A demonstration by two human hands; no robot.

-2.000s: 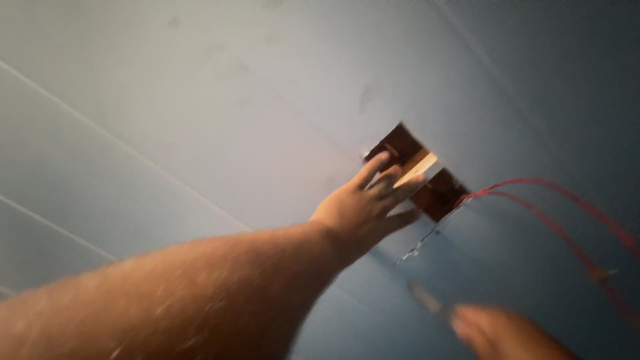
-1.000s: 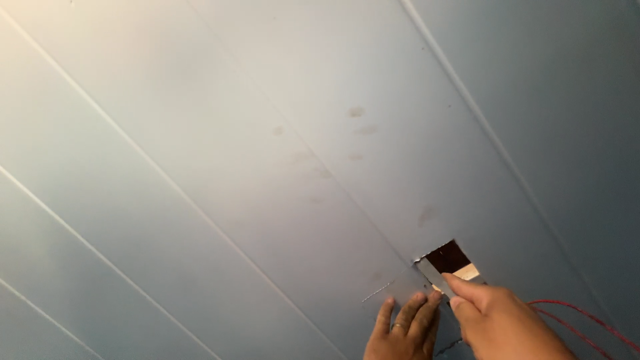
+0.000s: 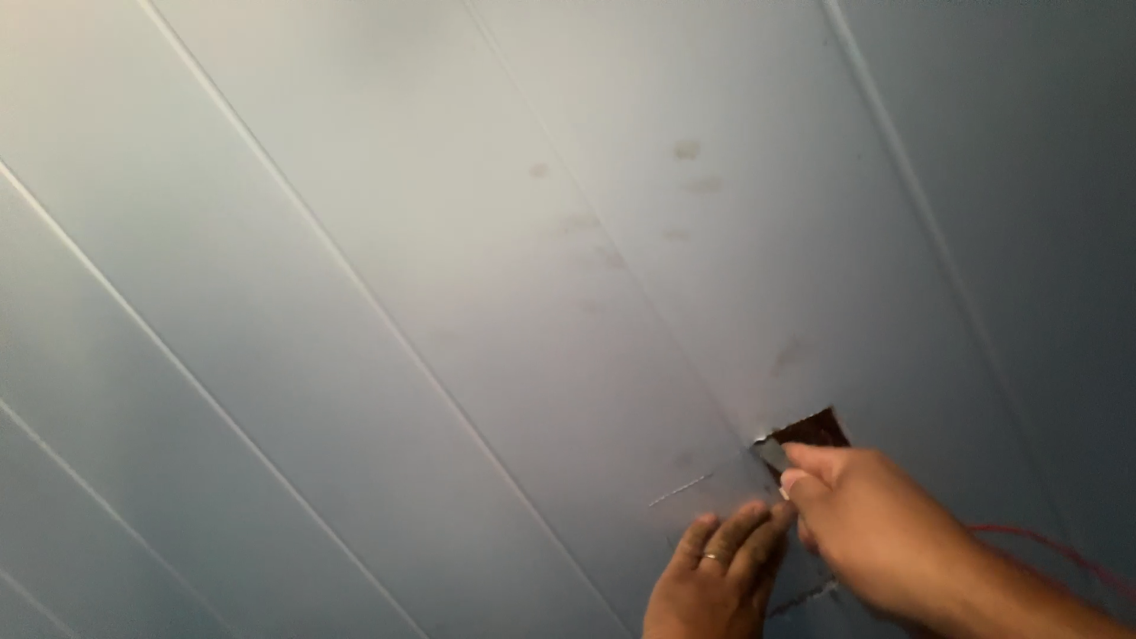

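Note:
Pale blue-grey grooved panelling (image 3: 497, 355) fills the view, with a dark rectangular cut-out (image 3: 818, 428) at the lower right. My right hand (image 3: 852, 506) grips a flat grey metal blade (image 3: 772, 454) at the upper left corner of the cut-out; its handle, if any, is hidden in the fingers. My left hand (image 3: 719, 568), with a ring on one finger, presses its fingertips on the panel just left of and below the opening. It holds nothing that I can see. The lower part of the cut-out lies behind my hands.
Red wire (image 3: 1038, 537) runs off to the right behind my right forearm. A short scored line (image 3: 681, 489) marks the panel above my left hand, and a rough dark cut (image 3: 803, 599) shows between my hands. Smudges (image 3: 688, 149) dot the panel higher up.
My left hand, earlier spread over the cut-out, is now beside it. My right hand has brought the blade from below up to the opening's edge. The view has shifted a lot.

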